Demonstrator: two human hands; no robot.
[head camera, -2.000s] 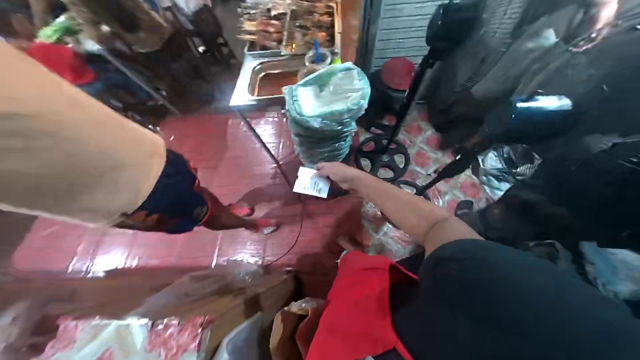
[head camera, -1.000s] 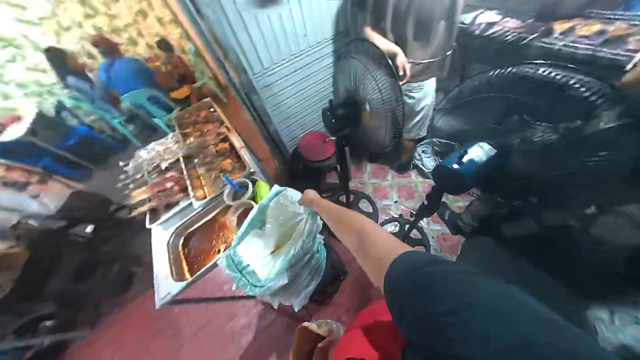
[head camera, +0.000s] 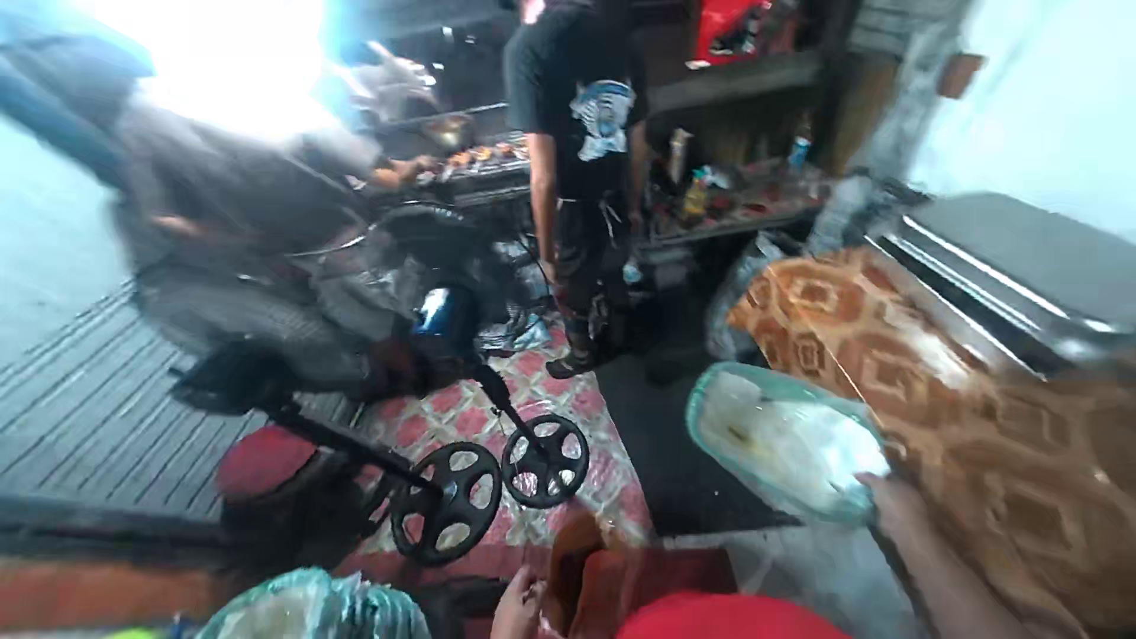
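My right hand (head camera: 892, 506) grips the near right end of a green oval plate (head camera: 781, 444) covered in clear plastic, tilted beside a table with a brown patterned cover. At the bottom edge my left hand (head camera: 519, 608) shows only in part, fingers bent, beside a brown object (head camera: 590, 572), perhaps a paper bag; whether it holds anything cannot be told. A stack of plastic-covered green plates (head camera: 315, 612) is at the bottom left, partly cut off by the frame.
The brown patterned table cover (head camera: 1003, 479) lies at right, with a silver metal box (head camera: 1029, 257) on it. Two fan bases (head camera: 448, 504) stand on the patterned floor, by a red-topped stool (head camera: 266, 461). A person (head camera: 577, 133) stands near a grill (head camera: 470, 169); another person is blurred at left.
The view has swung far to the right. My right hand was at the plate stack one second ago; now it holds one plate away from the stack, by the table. My left hand has come into view.
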